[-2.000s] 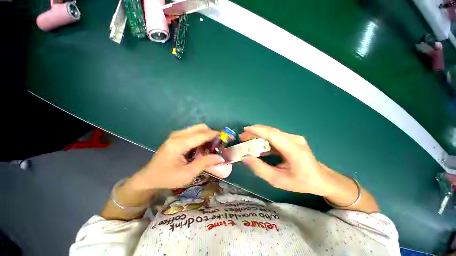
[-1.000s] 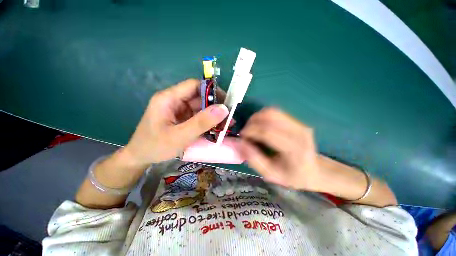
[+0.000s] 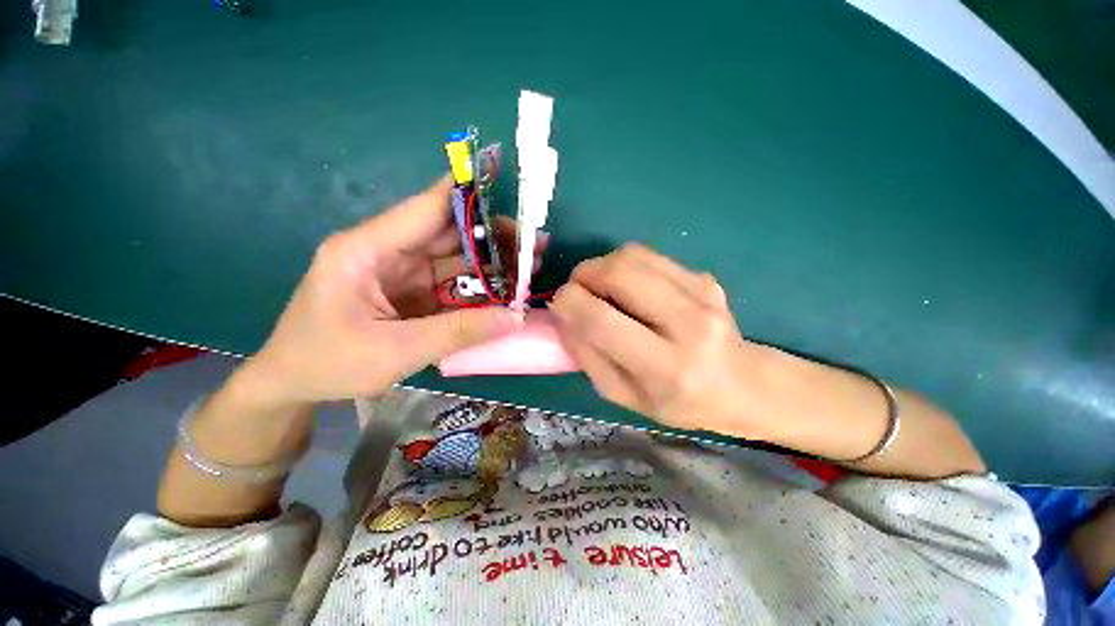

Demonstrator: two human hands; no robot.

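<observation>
The pink hair dryer barrel (image 3: 507, 350) lies sideways near the table's front edge, held between my hands. The pale handle shell strip (image 3: 533, 184) stands out from it, pointing away from me. The circuit board (image 3: 487, 220), with a yellow block (image 3: 459, 162), a blue part and red wires, stands left of the strip, apart from it at the top. My left hand (image 3: 367, 300) holds the barrel and board, thumb on the barrel near the strip's base. My right hand (image 3: 648, 330) has its fingers closed at the barrel's right end, by the wires; what its fingertips pinch is hidden.
The dark green worktop (image 3: 783, 232) spreads beyond my hands. A white rail (image 3: 1015, 98) curves at the upper right. A small pale part (image 3: 54, 20) lies at the top left edge. Another person's arm (image 3: 1094, 556) and blue clothing show at the lower right.
The unit was turned so the strip points away from me. Since a second ago the strip and board have shifted left and the strip is more upright. My right hand has closed in on the wires.
</observation>
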